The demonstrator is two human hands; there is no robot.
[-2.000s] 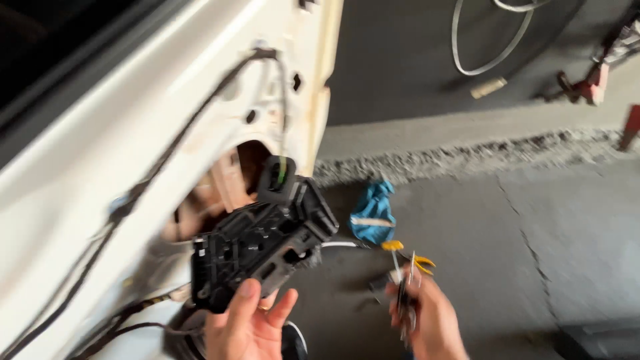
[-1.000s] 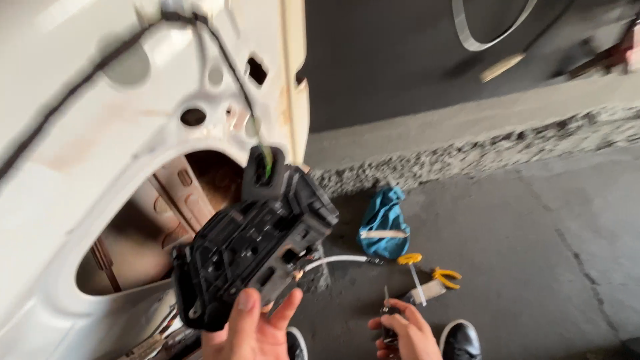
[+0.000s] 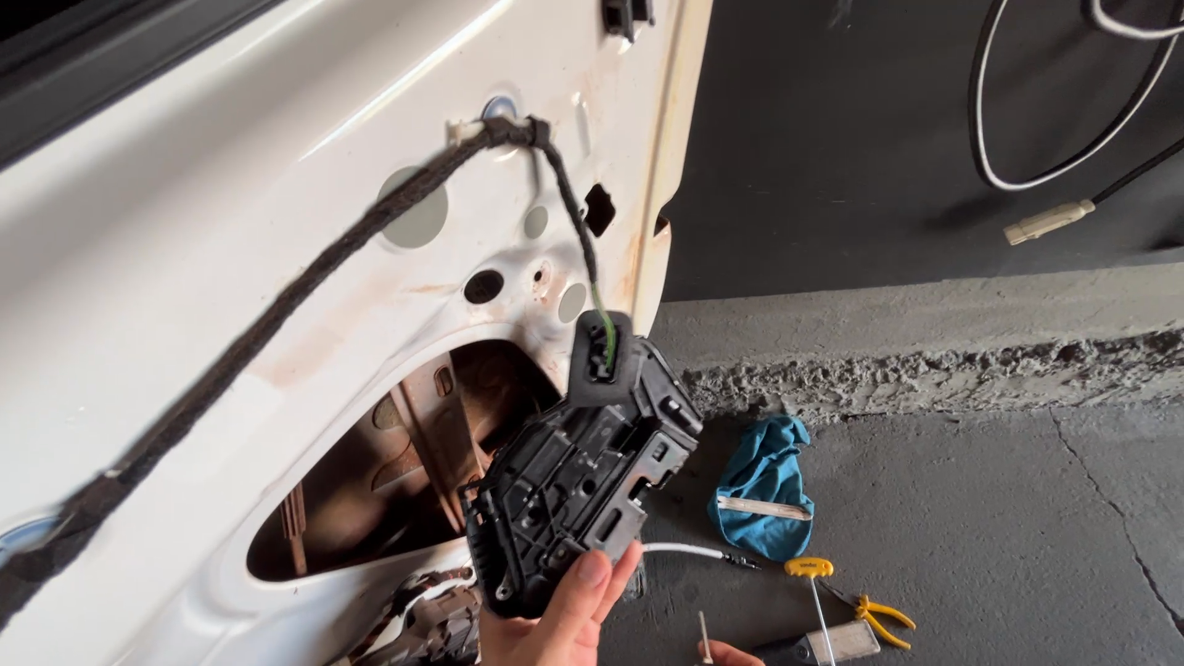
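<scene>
My left hand (image 3: 564,615) grips the lower edge of a black plastic and metal car door latch assembly (image 3: 587,472), thumb on its face. A taped wiring harness (image 3: 305,282) runs over the white door shell (image 3: 277,388) and down into the connector at the latch's top. A white-sheathed cable (image 3: 683,548) comes out from the latch's right side. My right hand (image 3: 731,655) shows only by fingertips at the bottom edge, beside a thin pale shaft (image 3: 706,636) pointing up; the rest of the hand and its grip are cut off.
Behind the latch, the door has a large opening (image 3: 370,481). On the grey floor lie a blue cloth (image 3: 766,481) with a pale strip on it, a yellow T-handle tool (image 3: 809,567), and yellow-handled pliers (image 3: 883,618). A cable with a pale connector (image 3: 1050,222) hangs by the dark wall.
My right hand has moved down, mostly out of view; earlier it was in full sight holding a small tool. My left hand still holds the latch assembly.
</scene>
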